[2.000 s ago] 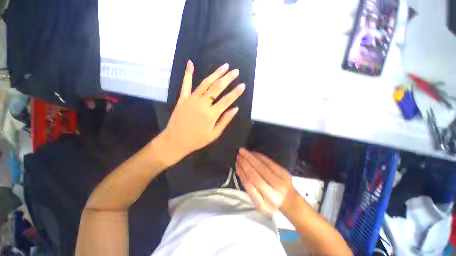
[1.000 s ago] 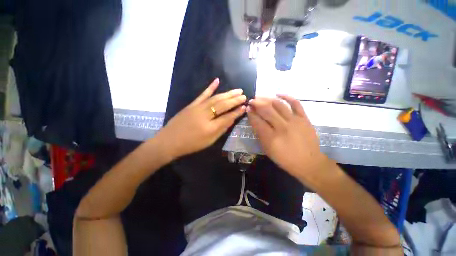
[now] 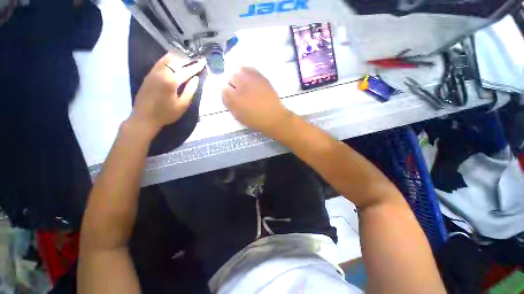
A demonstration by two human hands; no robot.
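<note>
The black garment piece (image 3: 175, 135) lies on the white table, its rounded end close to the front edge. It runs up to the lit needle area of the white sewing machine (image 3: 241, 28). My left hand (image 3: 166, 92) is on the piece, with bent fingers gripping its right edge just below the presser foot (image 3: 198, 46). My right hand (image 3: 253, 100) is curled on the table, right of the cloth and below the translucent blue attachment (image 3: 216, 60). Its fingertips are hidden, so I cannot tell if it holds anything.
A lit smartphone (image 3: 315, 56) lies right of the needle. Further right are a red tool (image 3: 396, 62), a blue-and-yellow item (image 3: 376, 88), silver tweezers (image 3: 424, 93) and black scissors (image 3: 454, 83). Black pieces (image 3: 34, 126) hang over the left edge. A blue basket (image 3: 422, 184) stands below.
The view has shifted right. The black piece's near end, earlier draped towards my lap, now lies on the table. My left hand has moved up to the foot; my right hand has parted from it and curled.
</note>
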